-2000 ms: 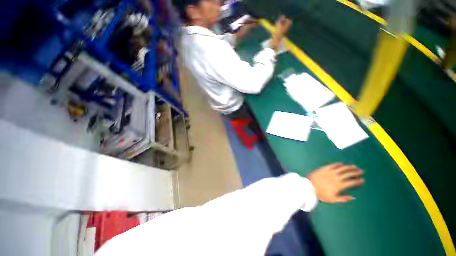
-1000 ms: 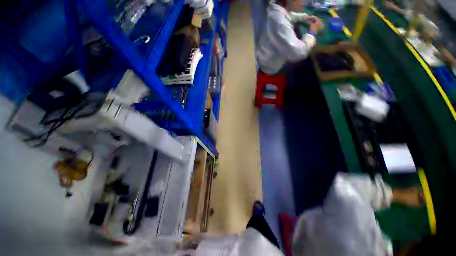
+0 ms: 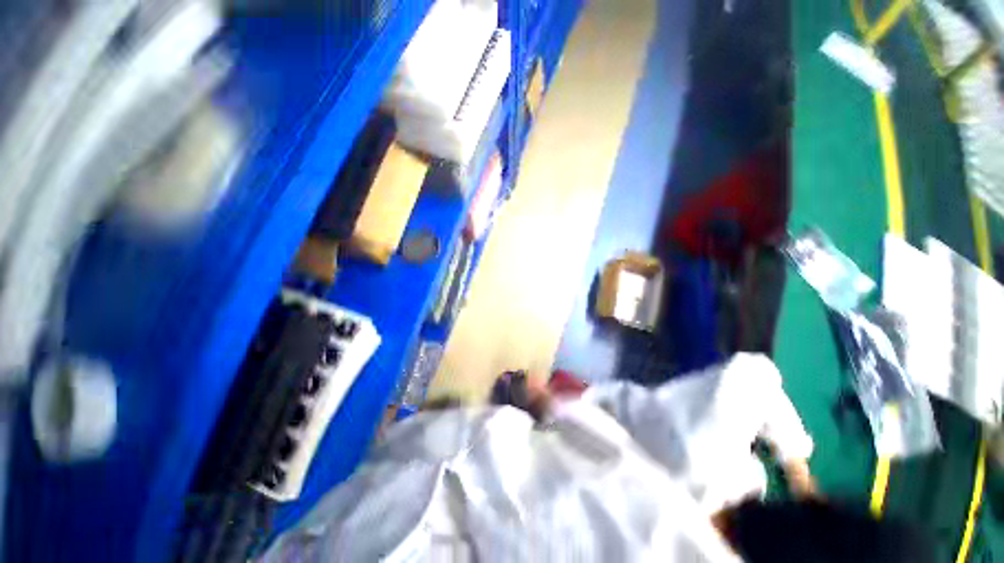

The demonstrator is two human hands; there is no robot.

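Neither of my hands can be made out; white cloth [image 3: 484, 473] fills the bottom middle, blurred. Nearest on the blue shelf [image 3: 380, 297] at the left lies a black and white tray-like stack [image 3: 319, 385] with a row of dark cells along its white edge. A brown carton [image 3: 389, 203] lies above it, beside a small round grey item [image 3: 418, 244]. A white roll [image 3: 73, 408], blurred, is at the far left.
A person's dark hair [image 3: 820, 533] and hand show at the lower right by the green bench [image 3: 826, 198]. Clear bags [image 3: 886, 379] and white sheets [image 3: 952, 319] lie there. A small open box [image 3: 632, 293] stands beside the beige aisle [image 3: 550, 220]. White boxes [image 3: 451, 83] sit on the shelf.
The view has moved along the aisle and closer to the blue shelf. The white cabinet at the left and the seated person farther ahead have left the view. The small open box has come in.
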